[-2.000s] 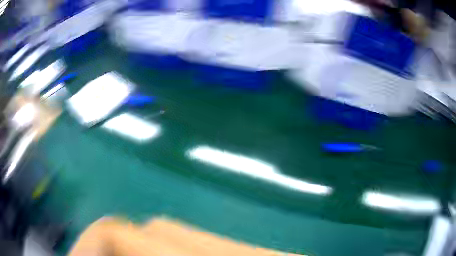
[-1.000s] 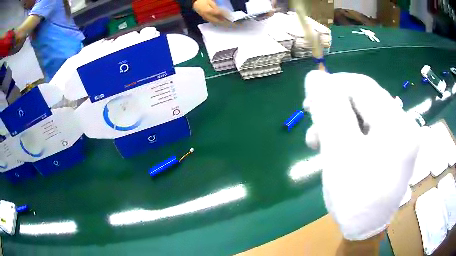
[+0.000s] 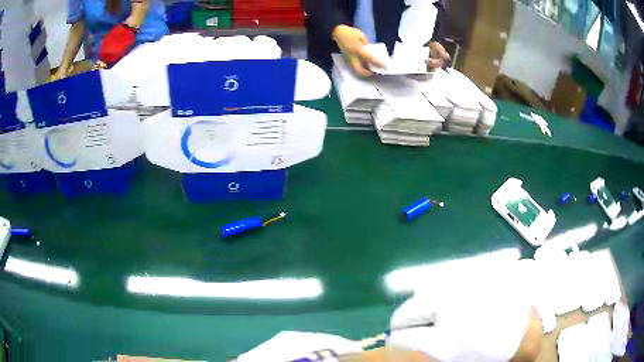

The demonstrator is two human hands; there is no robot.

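Observation:
My right hand (image 3: 459, 318), in a white glove, is at the bottom right of centre. A thin, patterned pencil (image 3: 328, 353) runs left from its fingers along the bottom edge, blurred and partly cut off. A white shape (image 3: 289, 342) lies beside the pencil; I cannot tell whether it is my left glove or a white part. Beyond the hand, an open bottom housing (image 3: 522, 212) with a green circuit board lies tilted on the green belt. A blue battery pack (image 3: 241, 227) with a wire lies left of centre, and another battery pack (image 3: 417, 208) lies right of centre.
White covers (image 3: 572, 283) lie on cardboard at right. More housings (image 3: 606, 198) stand farther right. Blue and white retail boxes (image 3: 233, 134) stand across the belt. Stacked white cartons (image 3: 406, 117) are at the back, beside a person's hands (image 3: 356, 49). Another person (image 3: 134, 25) is at back left.
My right hand has dropped from the right middle to the bottom edge, and the pencil now points left. The view has turned slightly; the tilted housing at right now shows.

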